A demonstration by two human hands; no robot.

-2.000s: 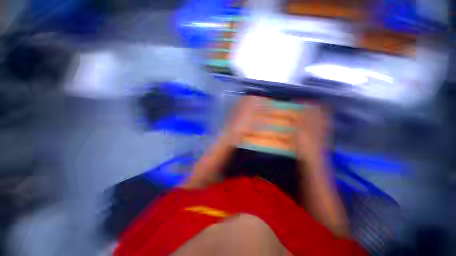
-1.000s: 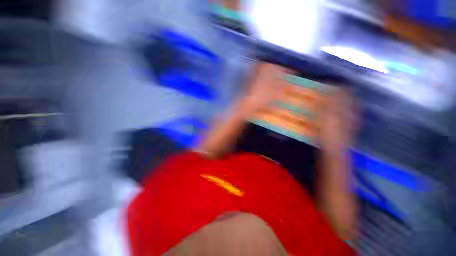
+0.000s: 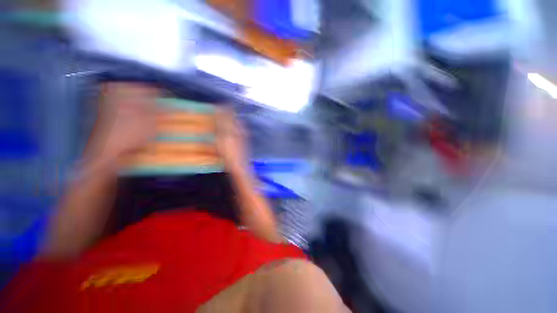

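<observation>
The picture is strongly blurred. A fixture (image 3: 183,137), a pale green frame with orange windows in two rows, lies over my dark-trousered lap. My left hand (image 3: 128,119) is on its left side and covers part of it. My right hand (image 3: 227,137) is along its right edge. Both hands hold the fixture between them. The fingers are too blurred to tell apart, and the small parts in the windows cannot be made out.
The white machine table (image 3: 128,33) with a bright glare is just beyond the fixture. An orange-brown station base (image 3: 269,43) and a blue bin (image 3: 284,18) are on it. A blue stool (image 3: 278,177) is right of my lap. Blurred benches and a red item stand farther right.
The head view has swung to the right, so the hands, fixture and machine now appear farther left. The hands remain at the fixture's two sides.
</observation>
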